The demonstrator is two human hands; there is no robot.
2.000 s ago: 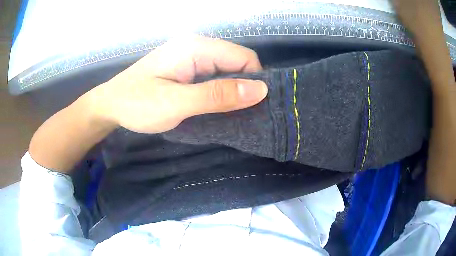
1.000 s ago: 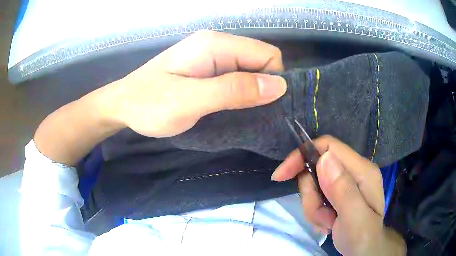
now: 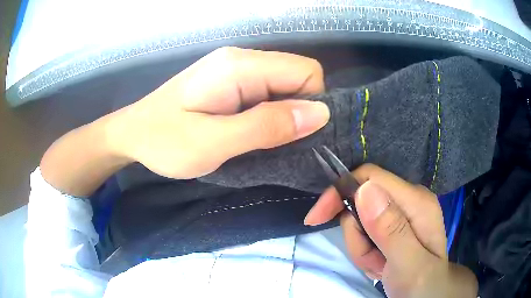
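A dark grey garment piece (image 3: 402, 116) lies across the lap, crossed by two yellow stitch lines with blue thread beside them. My left hand (image 3: 233, 113) pinches its upper edge between thumb and curled fingers, left of the nearer yellow line. My right hand (image 3: 396, 227) holds dark thread snips (image 3: 344, 183), their two pointed blades slightly apart over the cloth, below my left thumb tip and left of the nearer yellow line. The blades do not visibly grip a thread. A lower fold of the cloth shows a whitish dashed stitch line.
A white table (image 3: 145, 29) is at the top, with a ruler tape (image 3: 279, 27) along its curved edge. Dark piled cloth (image 3: 501, 215) is at the right. A strip of blue material (image 3: 456, 215) shows between the garment and that pile.
My right hand has come in from the right side with the snips since the oldest frame. Since the middle frame, the blade tips have shifted slightly left and down. My left hand keeps its pinch.
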